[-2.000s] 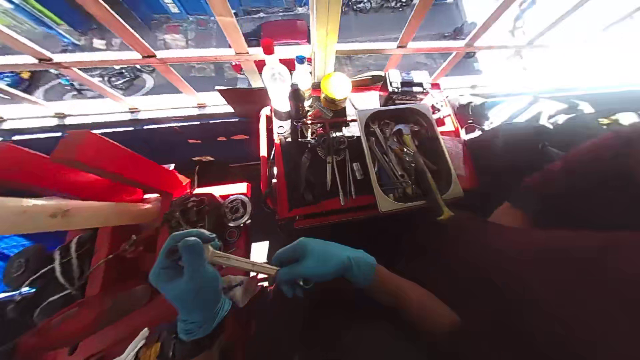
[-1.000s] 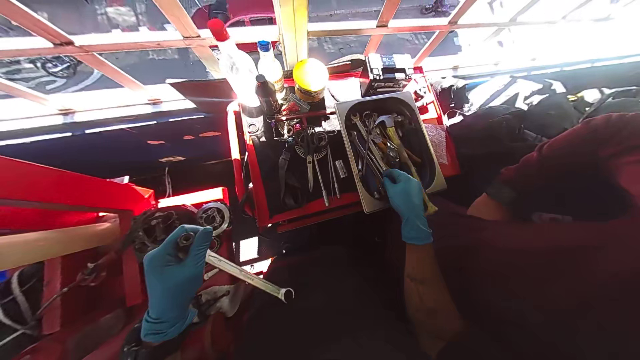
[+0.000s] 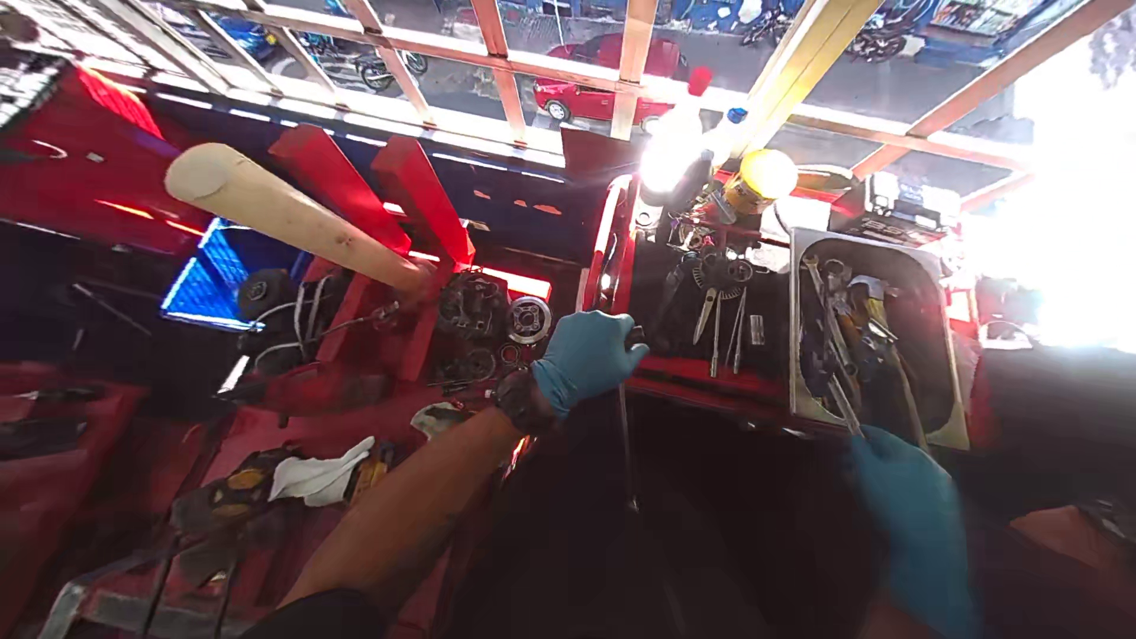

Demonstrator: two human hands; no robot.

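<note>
My left hand (image 3: 590, 355), in a blue glove, is closed around a dark-ended metal tool (image 3: 627, 444) whose thin shaft hangs down below the fist, near the front left corner of the red tool tray (image 3: 710, 377). At the lower right, my blue-gloved right hand (image 3: 914, 506) is blurred. Its fingertips meet the lower end of a long metal wrench (image 3: 843, 404) that leans over the near rim of a metal pan (image 3: 954, 390). More wrenches and hand tools lie in that pan. Pliers (image 3: 706, 315) and thin metal rods lie in the tray.
Bottles (image 3: 674, 146) and a yellow-lidded container (image 3: 765, 177) stand behind the tray. Left of it are metal engine parts (image 3: 475, 306), a ring-shaped part (image 3: 530, 319) and a thick wooden pole (image 3: 293, 213). A white rag (image 3: 324, 475) and gloves lie lower left. A person's arm (image 3: 1074, 532) shows at right.
My left hand has moved from beside the engine parts to the tray's front left corner. My right hand has moved from inside the pan to its near rim. The view has swung left.
</note>
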